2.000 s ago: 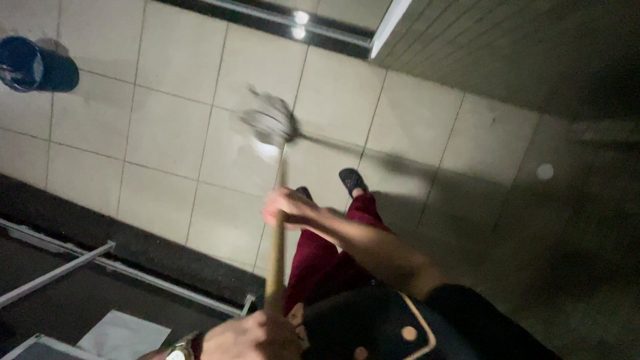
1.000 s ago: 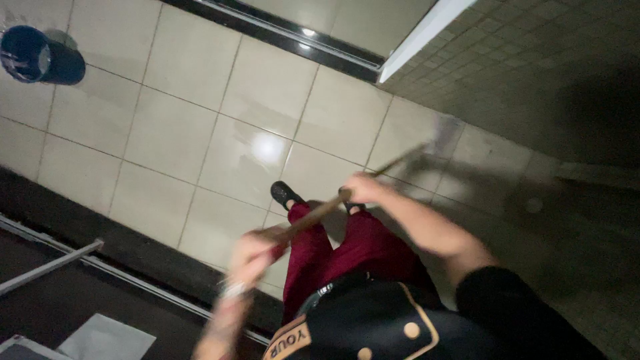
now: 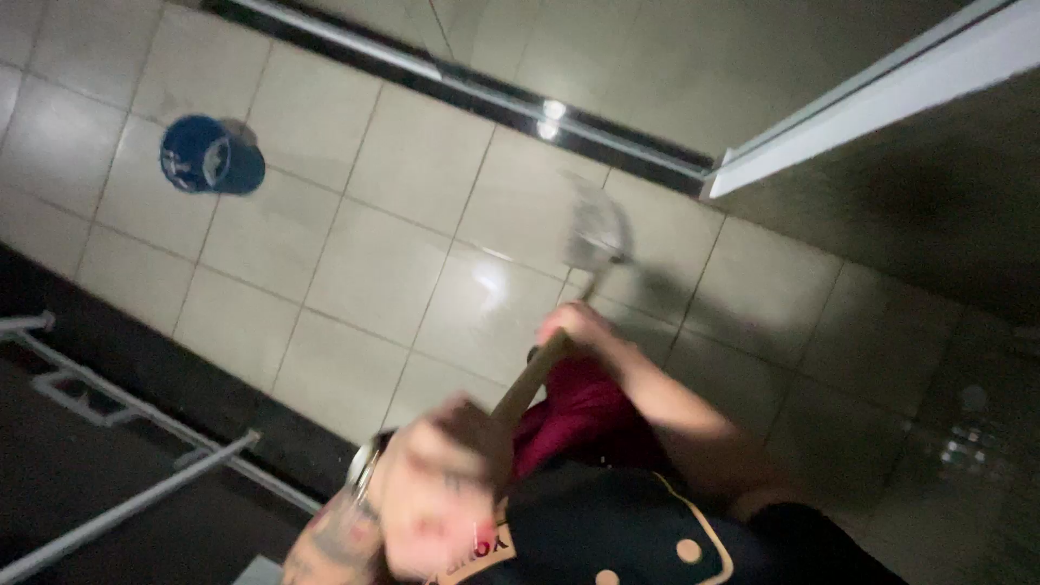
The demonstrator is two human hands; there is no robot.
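Observation:
My left hand (image 3: 439, 487), blurred, with a watch at the wrist, grips the upper end of a wooden mop handle (image 3: 532, 382) close to the camera. Farther down the same handle, my right hand (image 3: 578, 323) is closed around it. At the far end a grey mop head (image 3: 597, 227), smeared by motion, lies on the pale floor tiles ahead of my legs. The handle slants from the lower left up to the mop head.
A blue bucket (image 3: 242, 166) stands on the tiles at the left. A dark sill with a metal track (image 3: 487, 93) crosses the top, meeting a white-edged panel (image 3: 861, 97) at the right. Metal rails (image 3: 138, 504) run along the lower left. The tiled floor (image 3: 382, 268) looks shiny in places.
The mop head has swung from the right, near the dark wall, to the floor ahead of me. Both hands still hold the handle, which now points more steeply away. The view has shifted.

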